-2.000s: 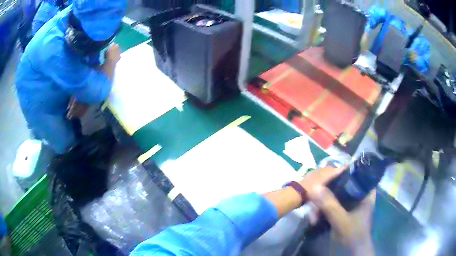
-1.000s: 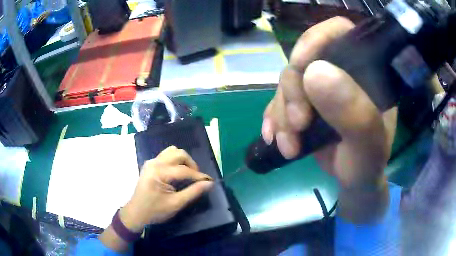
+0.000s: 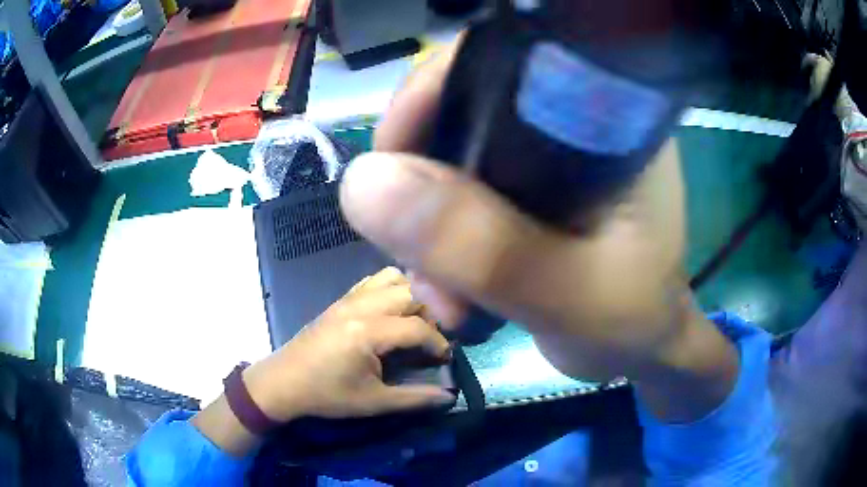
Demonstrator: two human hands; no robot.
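Observation:
A black housing point(image 3: 299, 290) lies flat in front of me, its slotted vent grille point(image 3: 309, 226) at the far end. My left hand point(image 3: 347, 357) lies over its near part, fingers bent and thumb and fingertips at its right edge; whether they pinch a screw cannot be told. My right hand point(image 3: 542, 257) grips the thick black electric screwdriver point(image 3: 585, 100), large and blurred close to the camera. The screwdriver's nose points down towards my left fingertips, and its bit is hidden.
A white sheet point(image 3: 176, 295) lies left of the housing on the green bench. A round, clear-rimmed container point(image 3: 328, 152) and crumpled white paper point(image 3: 217, 173) are beyond. Red boards point(image 3: 214, 71) and standing black units point(image 3: 375, 29) are farther back. The driver's cable point(image 3: 737, 249) hangs right.
The screwdriver and my right hand have moved left, and the driver is now steeper. My left hand has shifted slightly right and nearer, uncovering the vent grille.

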